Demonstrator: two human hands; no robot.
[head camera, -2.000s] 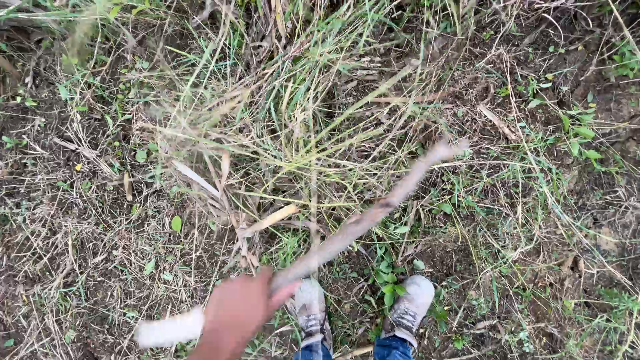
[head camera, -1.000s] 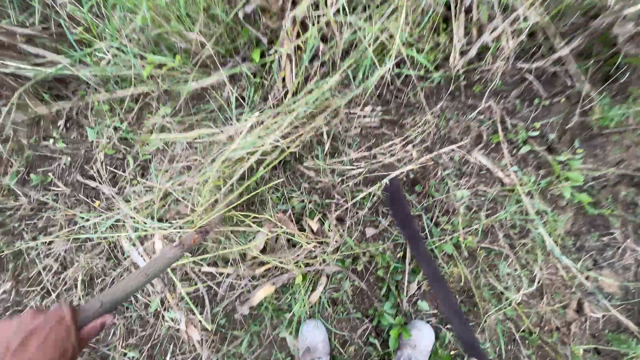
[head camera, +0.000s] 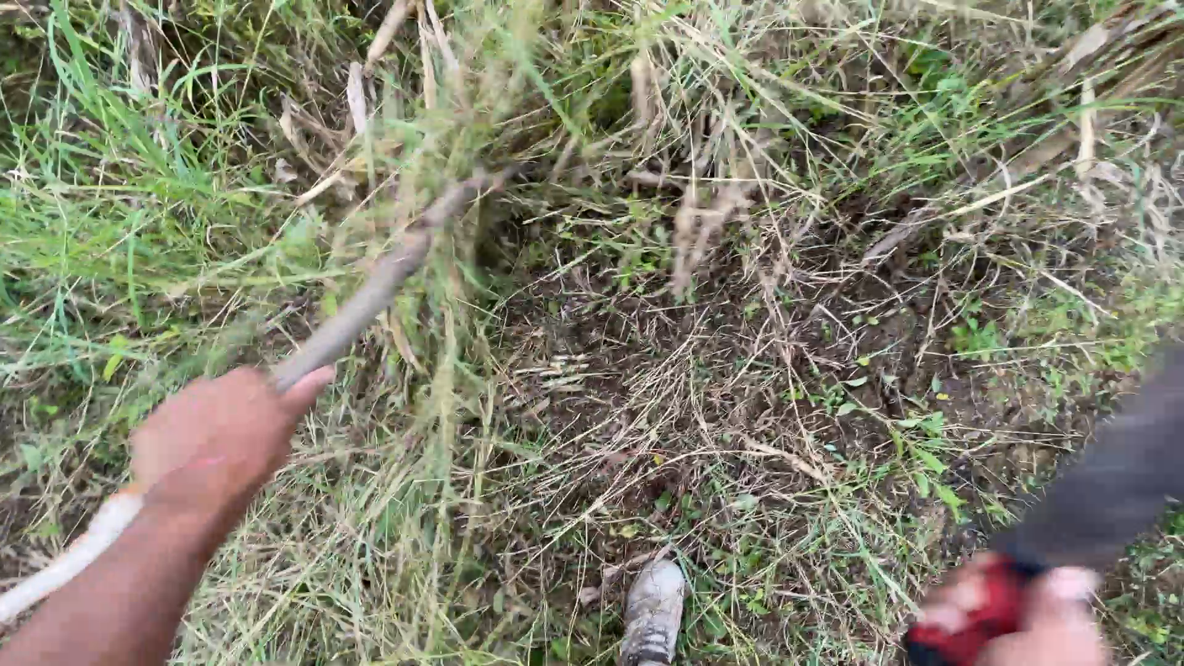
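Note:
My left hand (head camera: 217, 439) is closed around a wooden stick (head camera: 356, 305) at the left of the head view. The stick's far end reaches up and right into tall green and dry grass (head camera: 444, 268), and its pale lower end shows beside my forearm. At the lower right, my right hand (head camera: 1013, 615) grips the red and black handle of a machete (head camera: 1101, 476). Its dark, broad blade is blurred, points up and right, and runs out of view.
Dense grass (head camera: 120, 203) stands at the upper left. Dry stalks (head camera: 897, 231) and dead leaves lie across the upper right. Bare soil with short cut stems (head camera: 629, 370) fills the middle. One of my muddy shoes (head camera: 655, 606) is at the bottom.
My left hand with the stick has moved up and right from the lower left corner. My right hand has come into view; only the dark blade showed a second ago. The view has shifted.

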